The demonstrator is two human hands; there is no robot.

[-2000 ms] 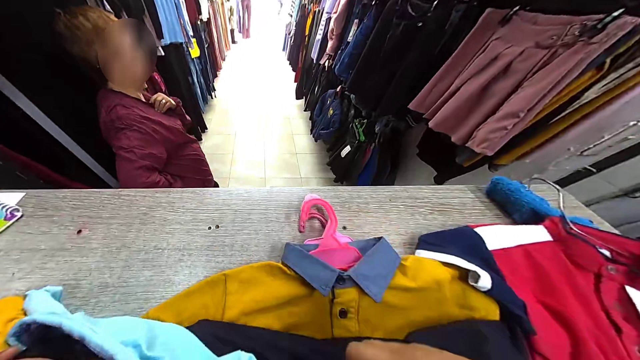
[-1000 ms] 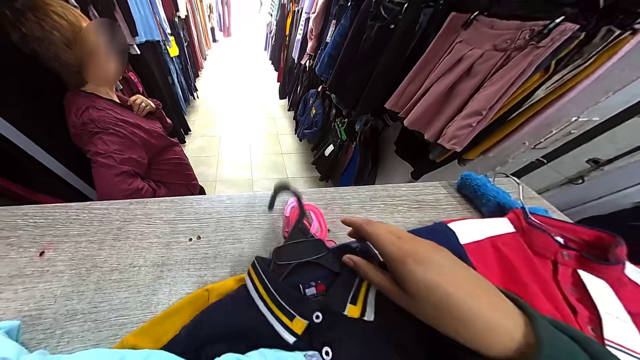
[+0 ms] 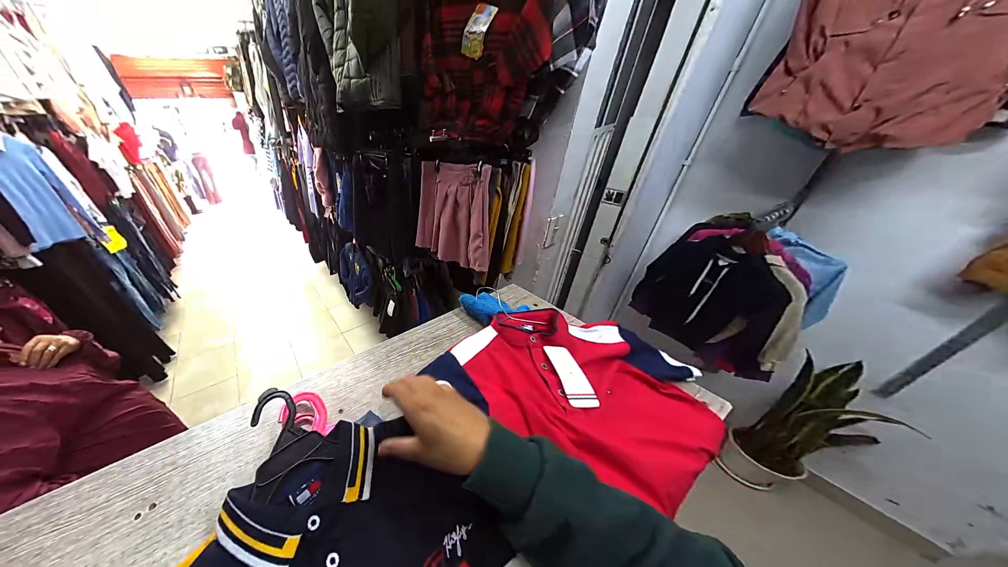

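Note:
A navy polo shirt (image 3: 409, 488) with yellow-and-white striped collar lies on the wood-grain counter, a black plastic hanger (image 3: 276, 425) in its neck. My right hand (image 3: 441, 425), in a dark green sleeve, rests on the shirt's shoulder beside the collar, thumb and fingers apart; whether it pinches cloth I cannot tell. Behind that hanger shows a pink hanger (image 3: 309, 411), with a bit of blue-grey collar near it. To the right lies a red polo shirt (image 3: 551, 402) with white and navy shoulders and a white tag (image 3: 572, 378). My left hand is out of view.
The counter (image 3: 157, 480) ends at a front edge; a person in maroon (image 3: 71, 417) stands beyond it at left. A blue fuzzy item (image 3: 492, 305) lies near the far corner. Clothes racks (image 3: 378, 205) line a tiled aisle (image 3: 260, 315). A potted plant (image 3: 787, 433) stands on the floor at right.
The navy polo now lies over the mustard shirt seen first. My right hand has come in and sits on its shoulder. The view has swung to the right.

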